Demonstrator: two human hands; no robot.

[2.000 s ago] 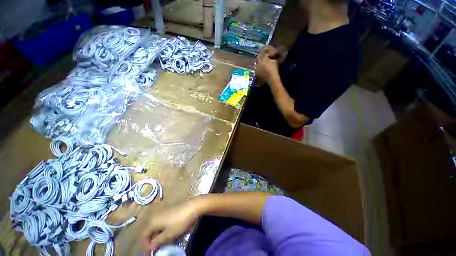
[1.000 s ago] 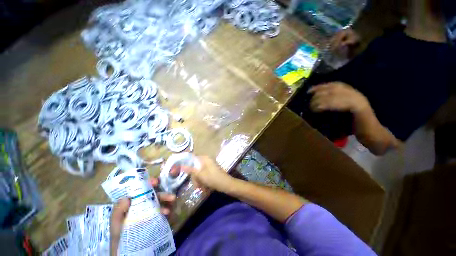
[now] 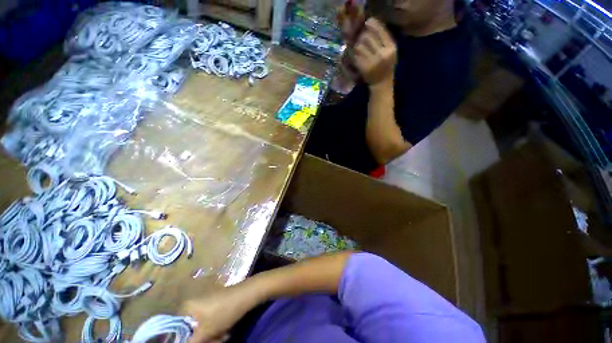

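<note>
My right hand (image 3: 216, 313), bare and slightly blurred, is at the bottom of the view near the table's front edge. Its fingers hold the edge of a coiled white cable (image 3: 163, 329), which is cut off by the bottom edge. A heap of coiled white cables (image 3: 74, 231) lies on the table at the left. One single coil (image 3: 168, 245) lies at the heap's right side, a little beyond my hand. My left hand is out of the picture.
Clear plastic partly covers more cables (image 3: 100, 74) at the back left. A smaller cable heap (image 3: 225, 52) and teal-yellow bags (image 3: 300, 102) lie further back. An open carton (image 3: 396, 218) with packs stands below the table edge. A person in a dark shirt (image 3: 429, 87) is beyond it.
The view has shifted, and the heap sits lower and further left. My left hand and the white printed cards have left the picture. The other person's hands have risen.
</note>
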